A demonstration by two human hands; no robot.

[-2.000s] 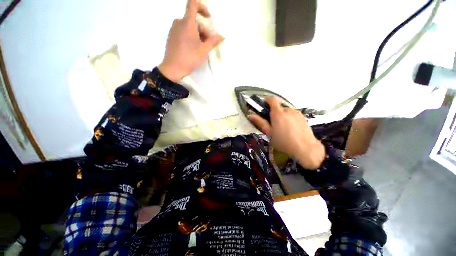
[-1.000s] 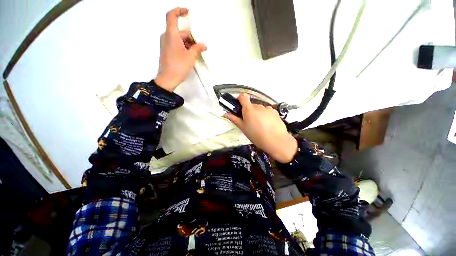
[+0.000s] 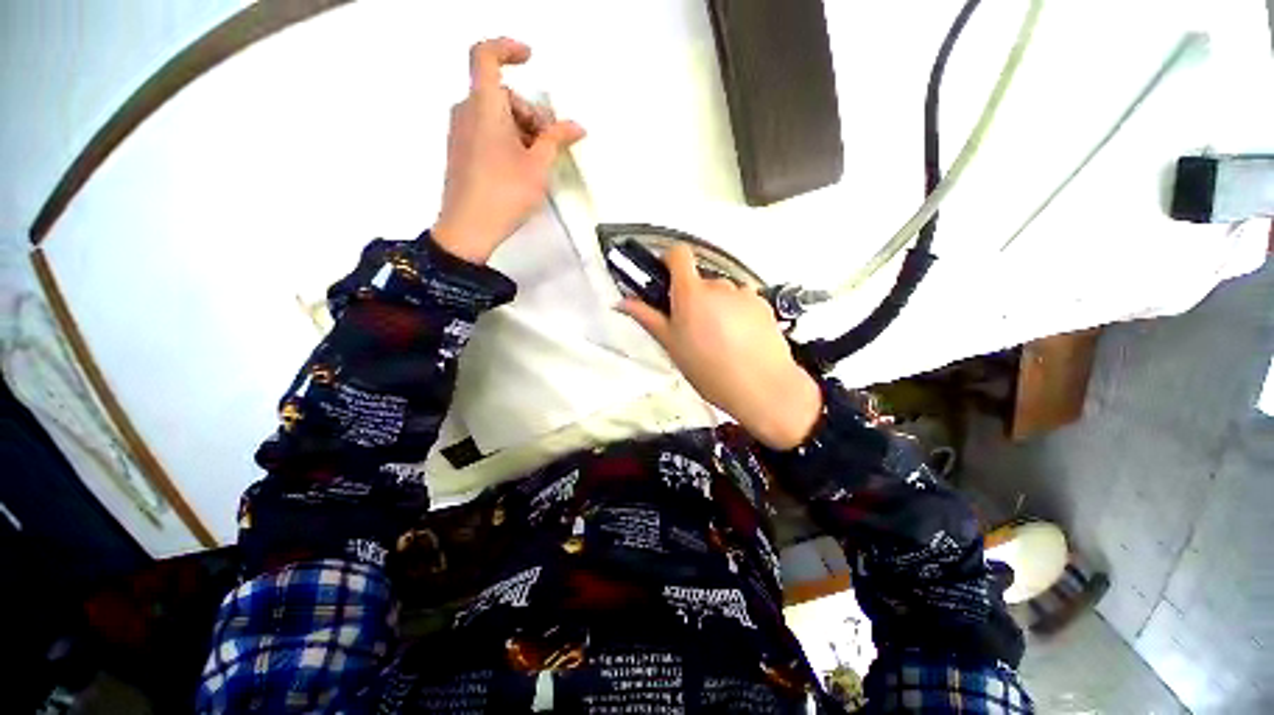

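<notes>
The cream cloth piece (image 3: 538,342) lies at the table's near edge, with a small dark label (image 3: 463,451) near its left end. My left hand (image 3: 499,154) is at the cloth's far end, fingers curled, with a narrow cream fold between thumb and fingers. My right hand (image 3: 727,342) is closed on the black handle of the iron (image 3: 637,270). The iron's pointed tip faces left beside the fold; my hand hides part of it.
A dark brown block (image 3: 782,105) lies behind the iron. A pale hose (image 3: 964,151) and black cord (image 3: 933,133) run back from the iron. A grey bar with dark end (image 3: 1196,187) lies far right. A brown curved strip (image 3: 140,105) lies at the left.
Over two seconds the iron has moved left toward the cloth fold, in my right hand. The view has shifted, and the dark label now shows more fully. My left hand still pinches the fold.
</notes>
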